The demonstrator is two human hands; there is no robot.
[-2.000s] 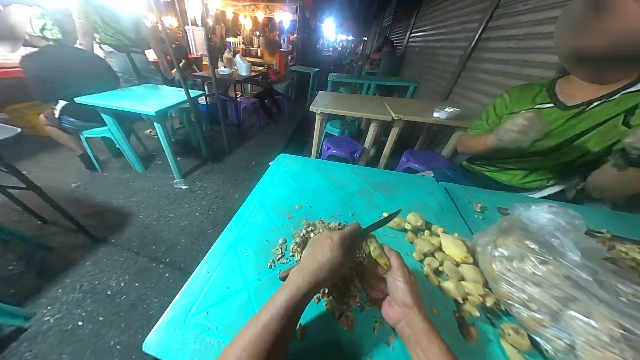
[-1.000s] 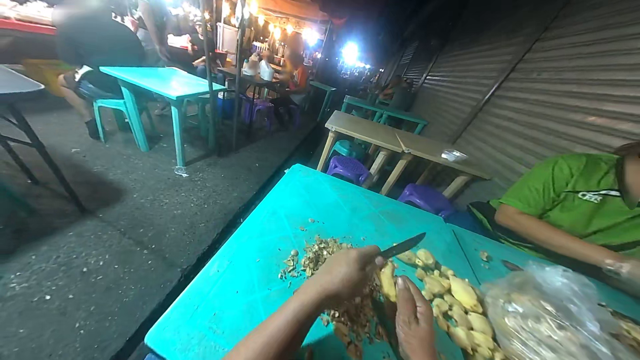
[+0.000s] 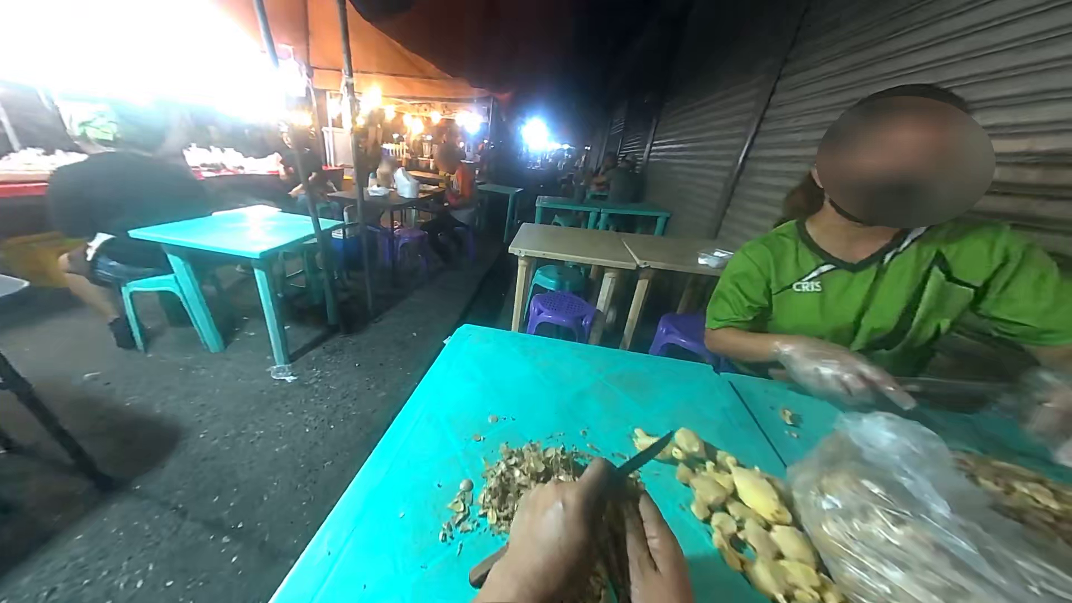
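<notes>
My left hand [image 3: 548, 532] grips a knife [image 3: 646, 454]; the dark blade points up and right, and the handle's end shows below left of the hand. Close against it is my right hand [image 3: 657, 557], fingers bent toward the knife side; what lies between the hands is mostly hidden. Brown peelings [image 3: 523, 481] are heaped on the turquoise table [image 3: 494, 377], left of and beyond my hands. To the right lie peeled pale-yellow ginger pieces [image 3: 758, 494]. A clear plastic bag [image 3: 904, 511], filled with pale pieces, stands beside them.
Across the table at right sits a person in a green shirt [image 3: 871, 293], wearing clear plastic gloves and holding a blade. More peelings [image 3: 1017, 494] lie behind the bag. Beyond are brown tables [image 3: 569, 243], purple stools [image 3: 561, 311], another turquoise table [image 3: 243, 234] and a seated person.
The person in green has moved a gloved hand over the table near the bag. The yellow piece between my hands one second ago is now hidden. The view has shifted.
</notes>
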